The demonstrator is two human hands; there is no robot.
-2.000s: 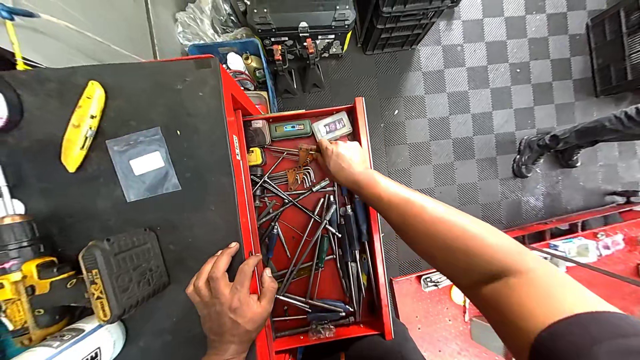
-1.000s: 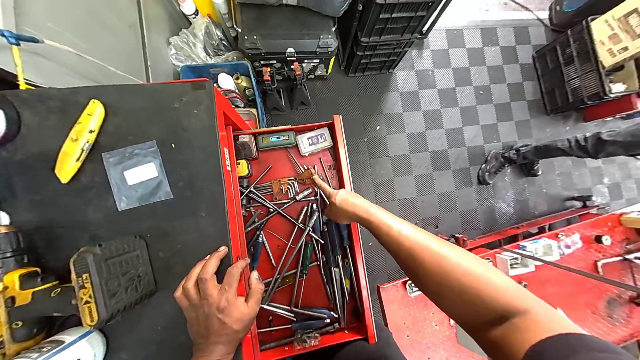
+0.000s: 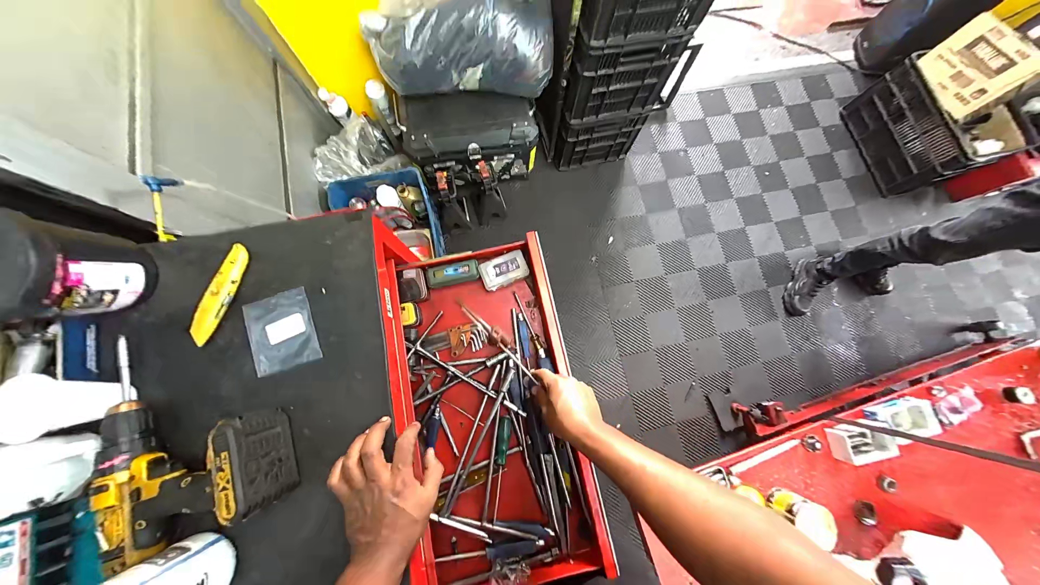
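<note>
My right hand (image 3: 565, 402) is over the right side of a pulled-out red drawer (image 3: 532, 244), its fingers closed around a slim metal tool (image 3: 516, 357) that points up and left. Screwdrivers and long metal rods lie crossed in the drawer, among them a green-handled screwdriver (image 3: 503, 439) and a blue-handled one (image 3: 432, 426). Hex keys in a brown holder (image 3: 465, 340) rest above them. Small cases, one green (image 3: 452, 274) and one clear-lidded (image 3: 504, 269), sit at the far end. My left hand (image 3: 388, 487) rests at the drawer's left edge, fingers spread, holding nothing.
On the black cabinet top (image 3: 341, 349) lie a yellow tool (image 3: 219, 294), a plastic bag (image 3: 283, 331), a battery (image 3: 253, 465) and a cordless drill (image 3: 134, 479). Black crates (image 3: 621, 89) and a blue bin (image 3: 431, 203) stand beyond. A person's leg (image 3: 918, 248) is at right, beyond a red surface (image 3: 959, 455).
My right hand has moved from the drawer's far end toward its middle, and a slim metal tool now shows in its fingers. My left hand stays by the drawer's edge. The view has tilted up.
</note>
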